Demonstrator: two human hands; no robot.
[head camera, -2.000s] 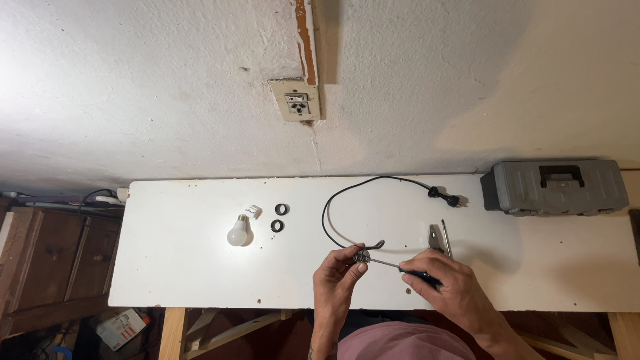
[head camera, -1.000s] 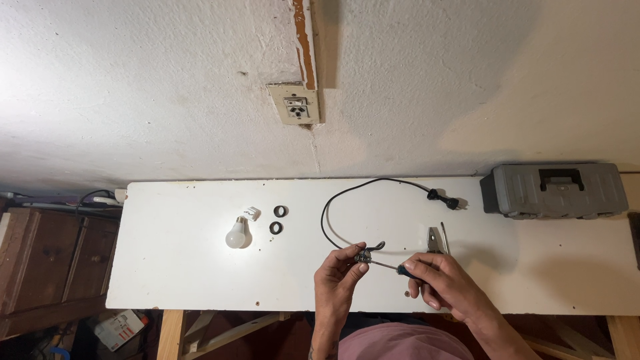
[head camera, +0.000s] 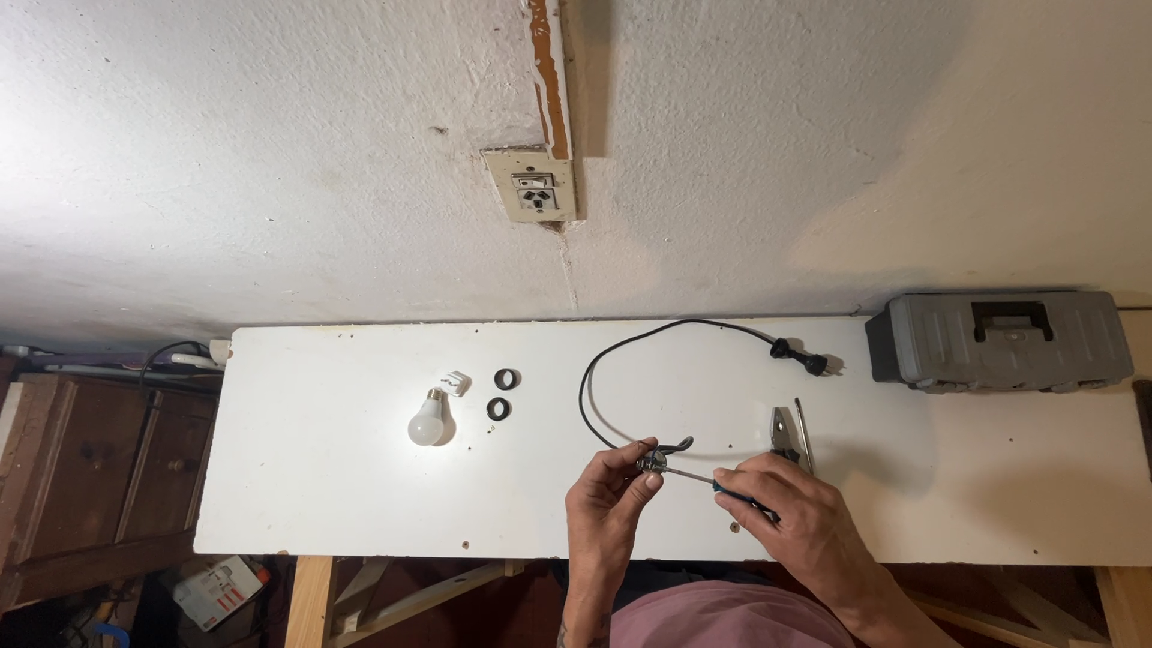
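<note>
Between thumb and fingers, my left hand (head camera: 610, 504) pinches a small fitting (head camera: 652, 461) at the end of a black power cord (head camera: 587, 378); its exact kind is too small to tell. My right hand (head camera: 792, 508) grips a screwdriver (head camera: 743, 498) whose shaft tip meets that fitting. The cord loops back over the white tabletop to a black plug (head camera: 799, 357). Just beyond my right hand lie pliers (head camera: 781, 432), their handles partly hidden, and a thin metal rod-like tool (head camera: 803, 434).
A light bulb (head camera: 428, 421), a small white piece (head camera: 456, 384) and two black rings (head camera: 506, 379) lie left on the table (head camera: 333, 450). A grey toolbox (head camera: 1008, 342) stands at the back right. Above is a wall outlet (head camera: 535, 186); wooden drawers (head camera: 85, 477) are at far left.
The fingers of my right hand have shifted on the screwdriver handle. My left hand keeps its hold on the fitting, and the things on the table lie as before.
</note>
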